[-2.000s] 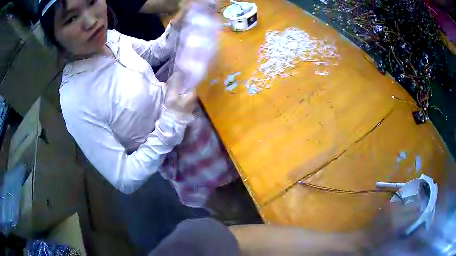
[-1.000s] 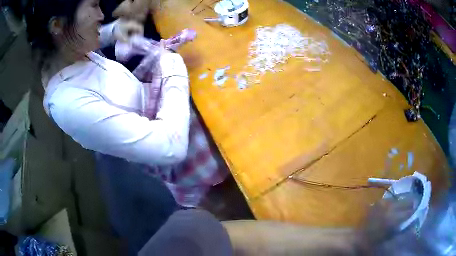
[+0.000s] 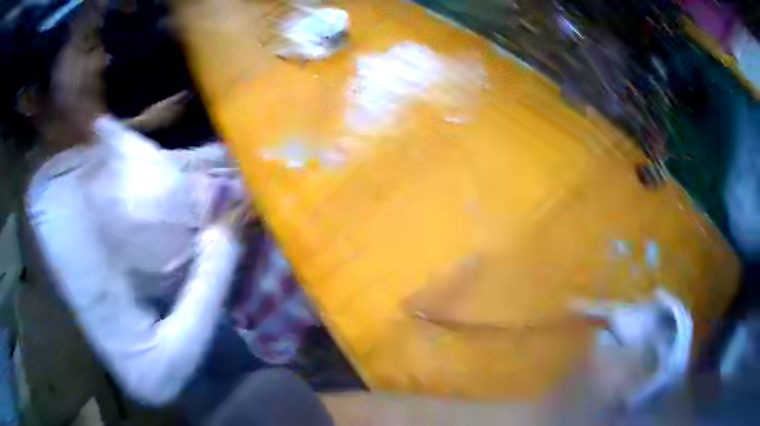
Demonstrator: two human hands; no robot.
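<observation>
The whole frame is blurred. A white rounded camera housing (image 3: 679, 337) is at the lower right, over the near end of the orange table. A slim white antenna and thin dark reddish lead wires (image 3: 492, 324) extend left from it. My left forearm comes in along the bottom edge from a grey sleeve. My left hand (image 3: 612, 374) is a smear against the housing's lower left side; its fingers and any grip cannot be made out. My right hand is not in view.
A person in a white top sits at the left, hands near the table (image 3: 400, 241) edge. A white unit (image 3: 312, 33) and a pale pile of small parts (image 3: 408, 83) lie farther up. Pale scraps (image 3: 637, 251) lie above the housing. A dark cable heap (image 3: 617, 91) is upper right.
The view has shifted, so the table and its items appear farther left, and the picture is more blurred. The seated person's arms have lowered. My left hand stays beside the housing.
</observation>
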